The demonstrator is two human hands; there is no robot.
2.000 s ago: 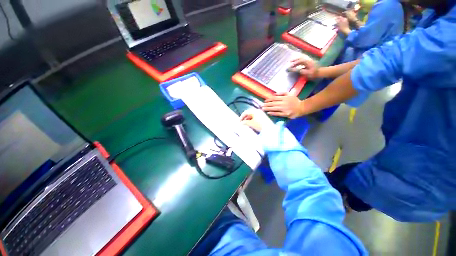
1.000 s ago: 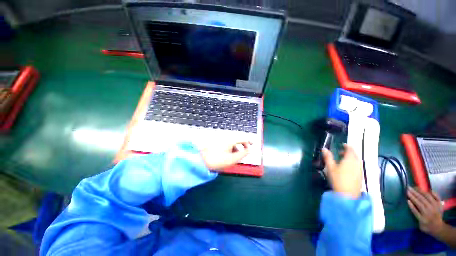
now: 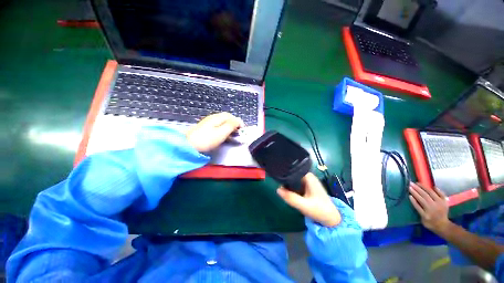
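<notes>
The silver-grey laptop (image 3: 185, 99) stands open on an orange-red tray (image 3: 221, 172). Its display is mostly dark. My left hand (image 3: 214, 132) lies over the right part of the palm rest, fingers curled together at the lower right of the keys. Something small may be at the fingertips, but it is too blurred to tell. My right hand (image 3: 316, 203) grips the black barcode scanner (image 3: 281, 157) by its handle, raised in front of the palm rest's right corner, thick head pointing up-left. The palm rest's left part is partly hidden by my left sleeve.
Right of the scanner lie a small black block (image 3: 337, 188) and cable, white label strips (image 3: 367, 166) from a blue box (image 3: 344, 98), and coiled cable (image 3: 395, 174). Another laptop (image 3: 386, 51) stands behind. Another person's hand (image 3: 431, 207) rests by a laptop (image 3: 450, 160) at right.
My right hand was away over the label strips, then reached the scanner; now it holds the scanner, moved left to the laptop. My left hand stays at the palm rest's right side. The view has shifted.
</notes>
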